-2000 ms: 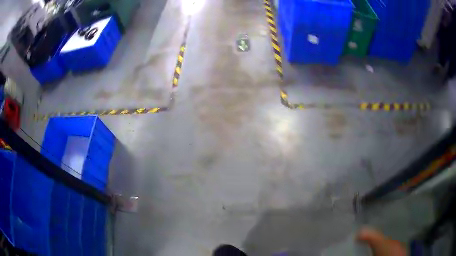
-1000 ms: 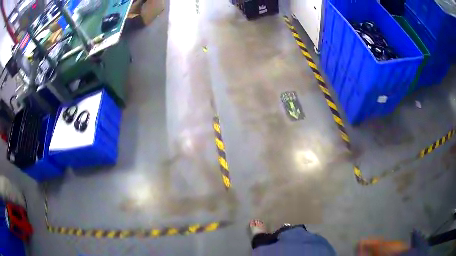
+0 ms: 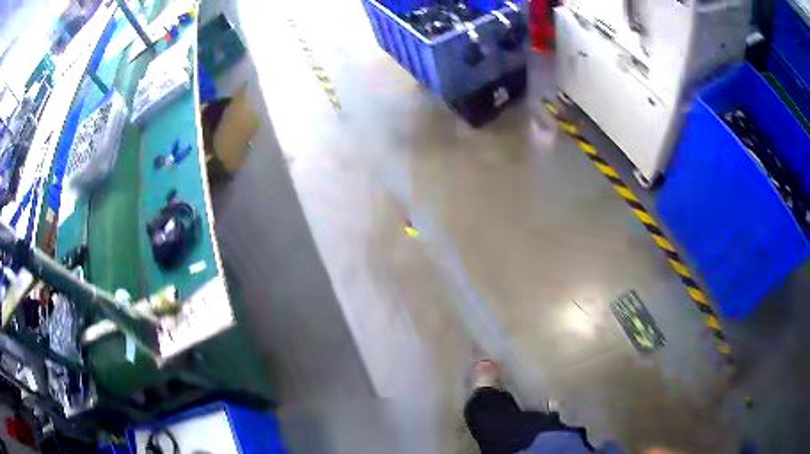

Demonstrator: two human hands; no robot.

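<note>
My right hand is only a blurred sliver at the bottom edge, so its fingers cannot be made out. My left hand is not in view. At the bottom left, a blue tote holds a white sheet with dark headphones on it, cut off by the edge. At the right, a deep blue tote has dark headphones inside. Ahead, another blue tote holds dark items and has a black container at its near lower end.
A green workbench runs along the left with trays and dark headphones on it. A brown carton stands beside it. A white cabinet stands at the right, behind yellow-black floor tape. A floor sign lies ahead.
The view has moved forward along the aisle. The bench and the tote ahead show more fully, and the side totes have shifted lower. My right hand has dropped almost out of the picture.
</note>
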